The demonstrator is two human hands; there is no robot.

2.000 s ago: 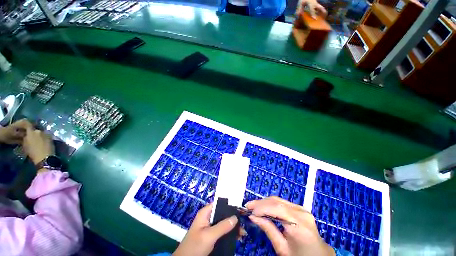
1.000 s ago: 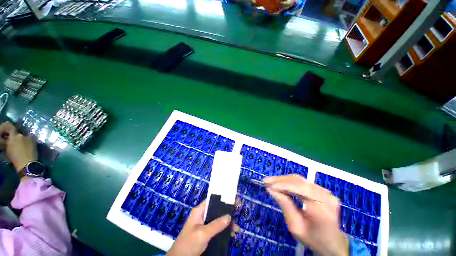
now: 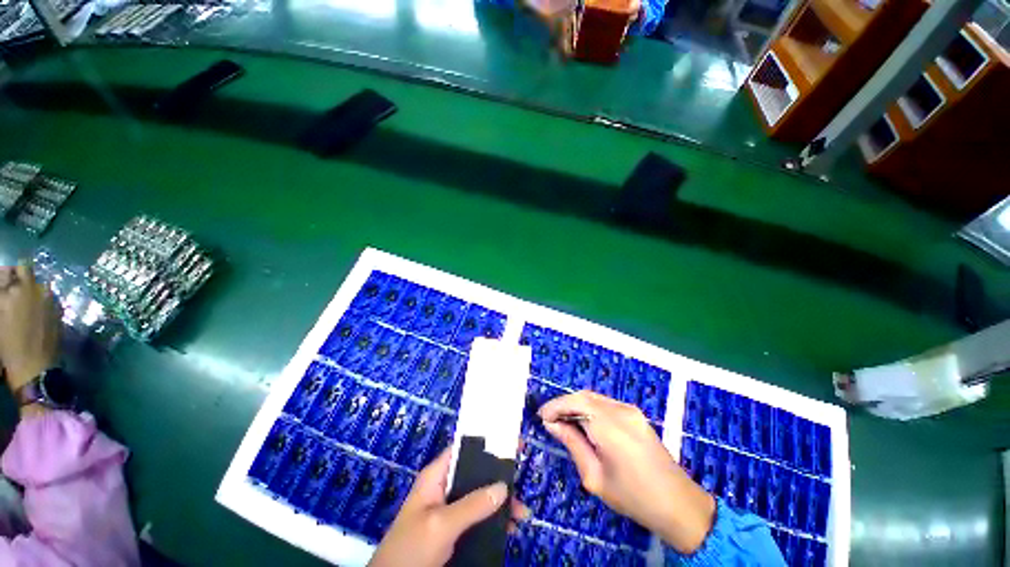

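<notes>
My left hand holds a white backing strip whose lower end carries a matt black adhesive area. My right hand is just right of the strip, fingers closed on thin metal tweezers, over the middle block of blue parts. The tweezer tips are too small to make out. The parts tray is a white-edged panel with three blocks of glossy blue parts. The strip and my hands hide part of the left and middle blocks.
Green-silver circuit boards lie at left near a neighbour's hand and pink sleeve. Black pieces sit on the green belt. Orange-brown racks stand upper right. A white-wrapped post base is right of the tray.
My right hand has moved from the strip's black end to over the middle blue block, lately slightly left. The view has shifted; the black belt pieces sit farther left in it.
</notes>
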